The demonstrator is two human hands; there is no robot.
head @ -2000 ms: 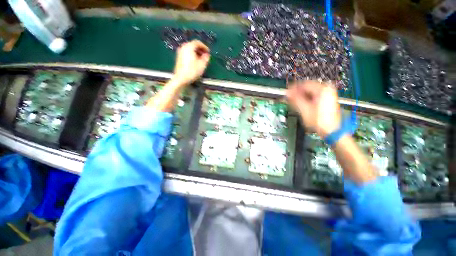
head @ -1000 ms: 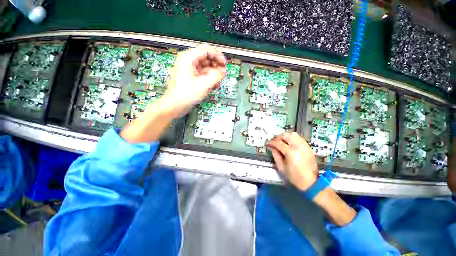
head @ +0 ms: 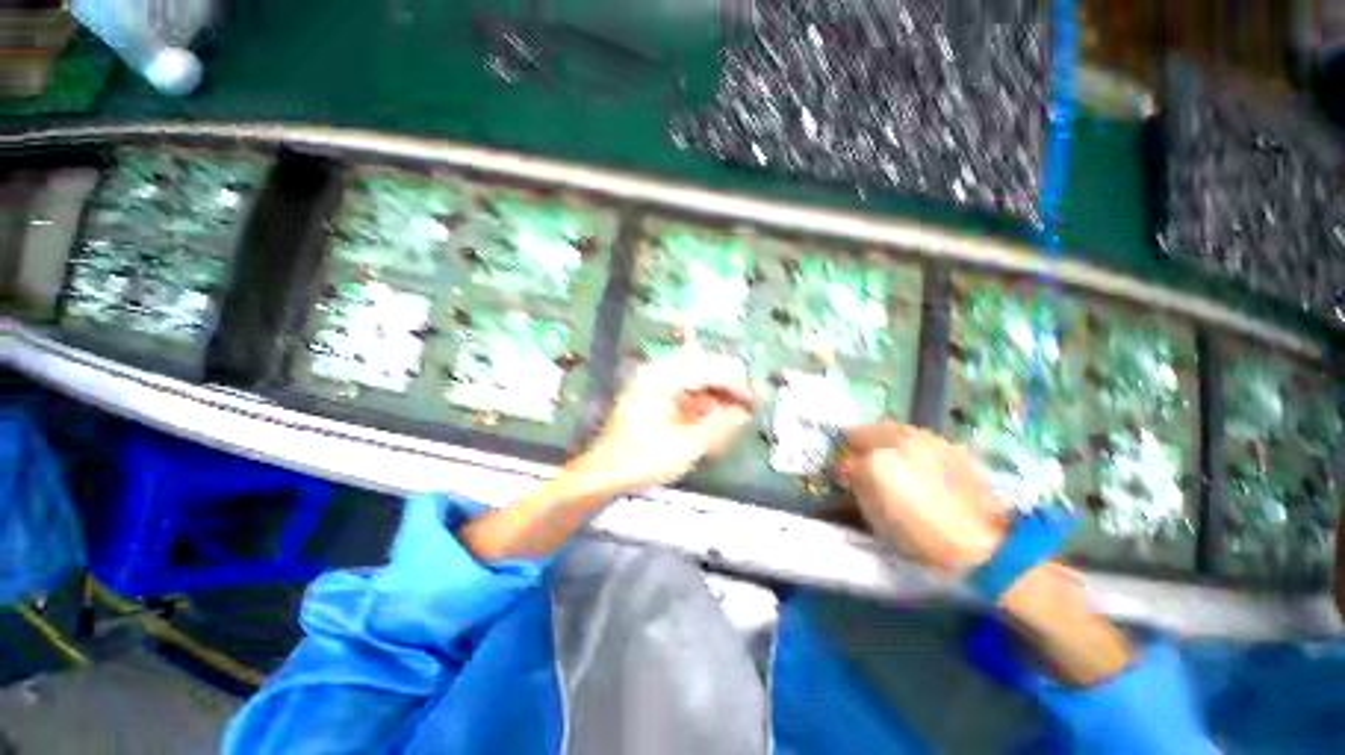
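Green circuit boards lie in pallets on the track; the pallet (head: 755, 328) in front of me holds a board (head: 810, 422) at its lower right. My left hand (head: 676, 419), bare with curled fingers, is over the lower left board of this pallet and hides most of it. My right hand (head: 918, 487), with a blue wrist strap (head: 1025, 552), is at the right edge of the lower right board, fingertips together and blurred. Whether either hand holds a small part cannot be seen.
A large dark pile of loose components (head: 885, 96) lies on the green bench (head: 354, 67) beyond the track, with another pile (head: 1254, 185) farther right. A blue cord (head: 1055, 148) hangs across the view. The pale rail (head: 782, 546) runs nearest my body. A white fan (head: 174, 68) stands far left.
My left hand has moved down and right from the upper boards to the lower left board. My right hand stays near the lower right board. The view has shifted and is blurred.
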